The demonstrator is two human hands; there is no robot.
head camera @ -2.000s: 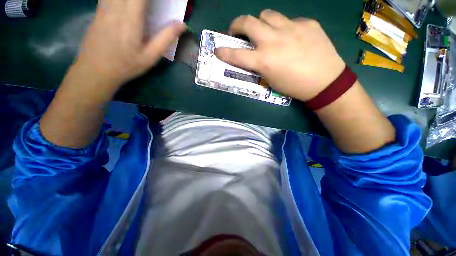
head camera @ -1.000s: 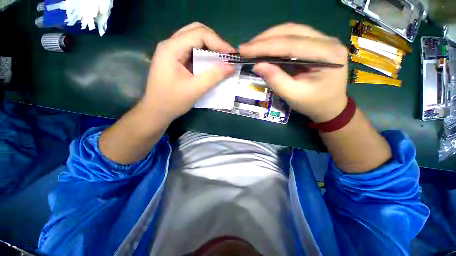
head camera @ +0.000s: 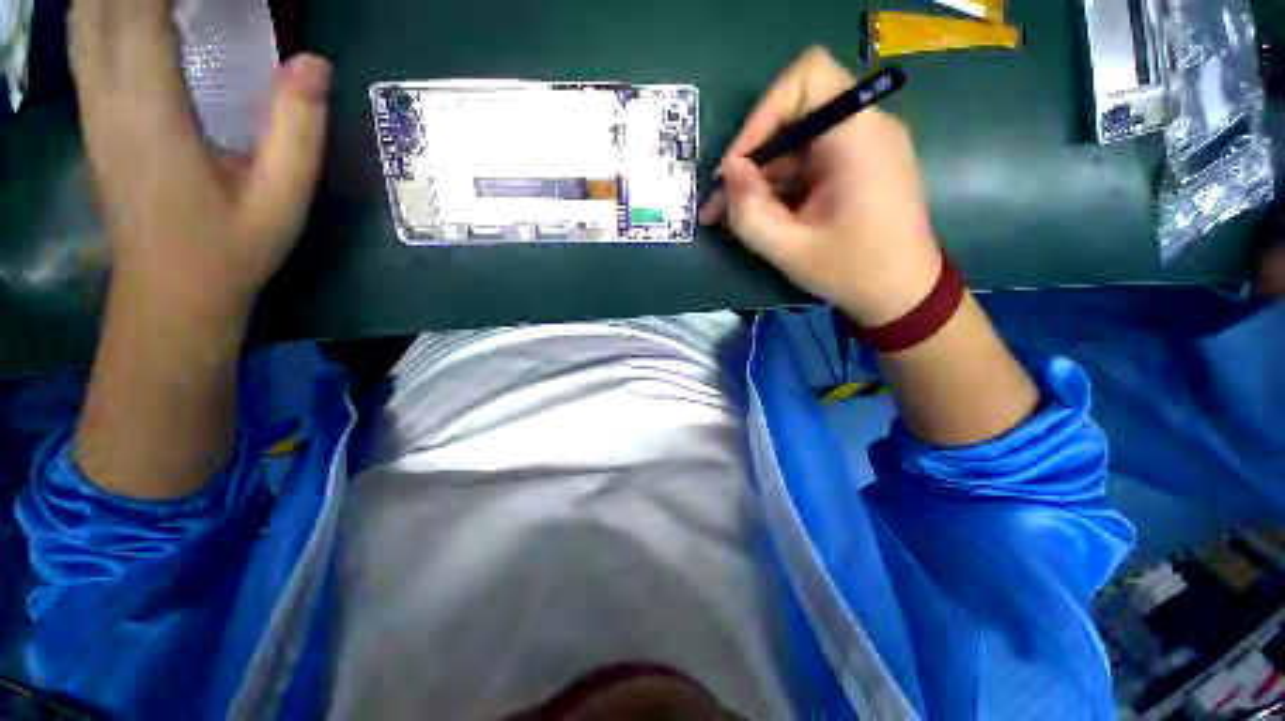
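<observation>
An open silvery-white phone housing (head camera: 522, 141) lies level on the bench mat in front of me, with small parts, an orange flex piece (head camera: 603, 187) and a green patch inside. My right hand (head camera: 832, 211), with a dark red wristband, holds a thin black tool (head camera: 846, 110) slanting down to the housing's right edge. My left hand (head camera: 197, 183) is blurred at the upper left, thumb and fingers spread around a white notepad (head camera: 233, 71); I cannot tell whether it grips it.
Orange flex cables (head camera: 944, 33) lie at the upper right, partly cut off. Further right are another housing (head camera: 1123, 71) and a crinkled clear bag (head camera: 1215, 155). A blue sleeve (head camera: 1127, 366) shows at the right, below the mat's edge. A white bunch (head camera: 11, 57) is at the far left edge.
The notepad has moved left off the housing, along with my left hand. The housing now lies uncovered and straighter. My right hand has moved to its right end with the tool.
</observation>
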